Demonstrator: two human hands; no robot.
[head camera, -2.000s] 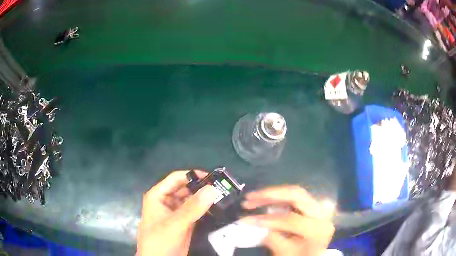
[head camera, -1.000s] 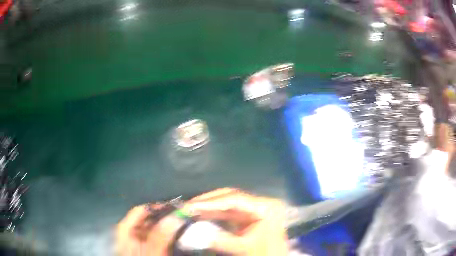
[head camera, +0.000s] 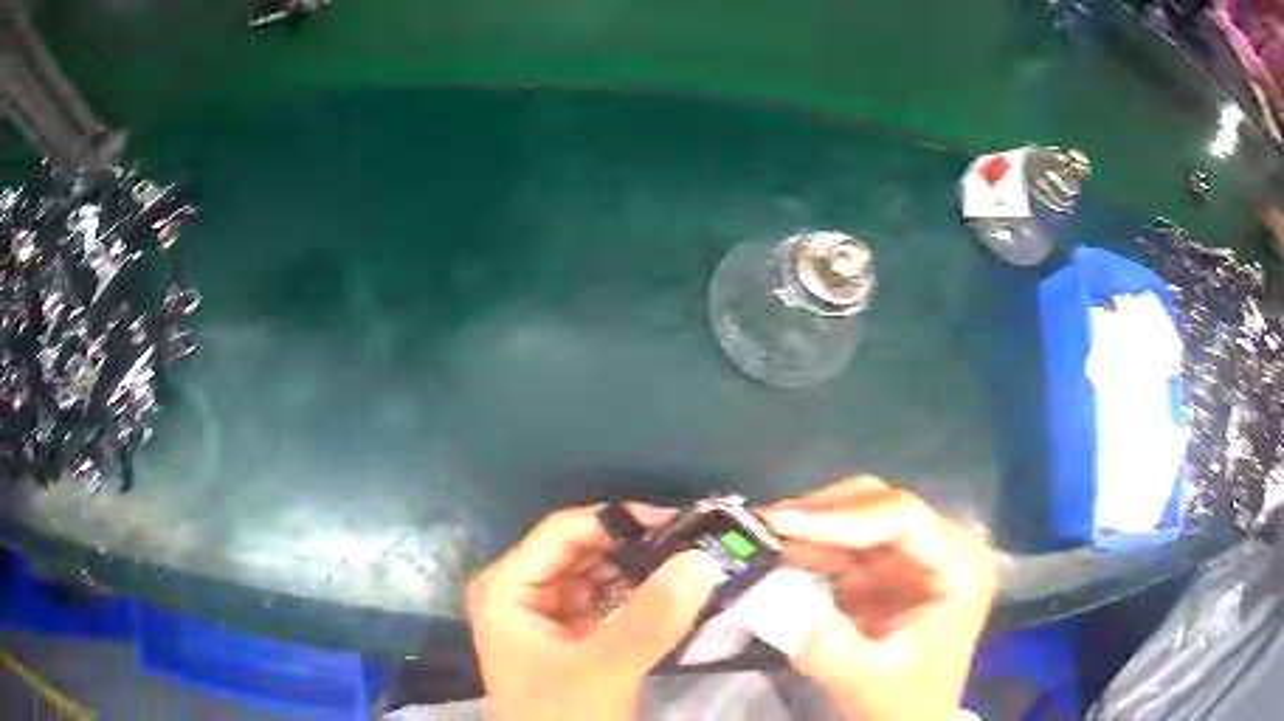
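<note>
A small black unit with a silver metal edge and a green patch is held at the bottom centre. My left hand grips it from the left, thumb on its face beside the patch. My right hand is at its right side, fingers at the silver edge, pinching a white wipe against the unit's lower right. The fingers hide part of the unit. A clear bottle with a silver top stands behind my hands.
A labelled clear bottle stands behind a blue bin of white wipes. Heaps of black-and-silver units lie at the left and right. A loose unit is at the top left. Grey fabric shows at the lower right.
The view swung right, then back. My right hand has closed in on the unit, and the wipe, lower and apart two seconds ago, is now against it.
</note>
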